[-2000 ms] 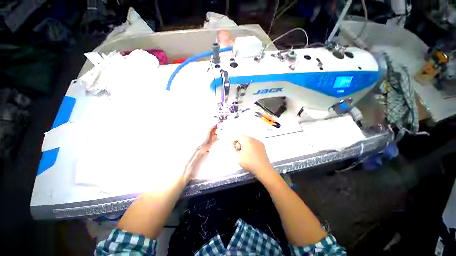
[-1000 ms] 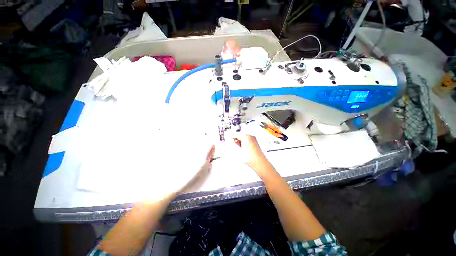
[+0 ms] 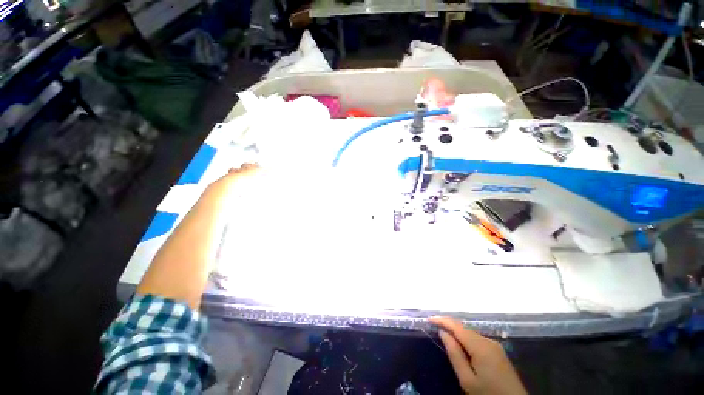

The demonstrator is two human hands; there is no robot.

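White fabric [image 3: 309, 231] lies on the white table left of the needle, overexposed, so its edges blend into the table. My left hand [image 3: 243, 171] reaches to the back left beside the crumpled white pile [image 3: 282, 127]; its fingers are washed out, and its grip cannot be told. My right hand [image 3: 471, 351] is at the table's front edge, fingers close together; whether it holds a thread or anything else is unclear. The presser foot area [image 3: 409, 212] of the sewing machine [image 3: 556, 166] has no hand at it.
Orange and black snips [image 3: 490, 231] and a black flat object [image 3: 511, 214] lie under the machine arm. A folded white piece [image 3: 606, 279] is at the right. A blue tube [image 3: 378, 127] curves left of the head. A beige bin [image 3: 370, 83] stands behind.
Both hands have left the needle area: the left moved to the back left, the right down to the front edge. The view has shifted, so the machine sits further right.
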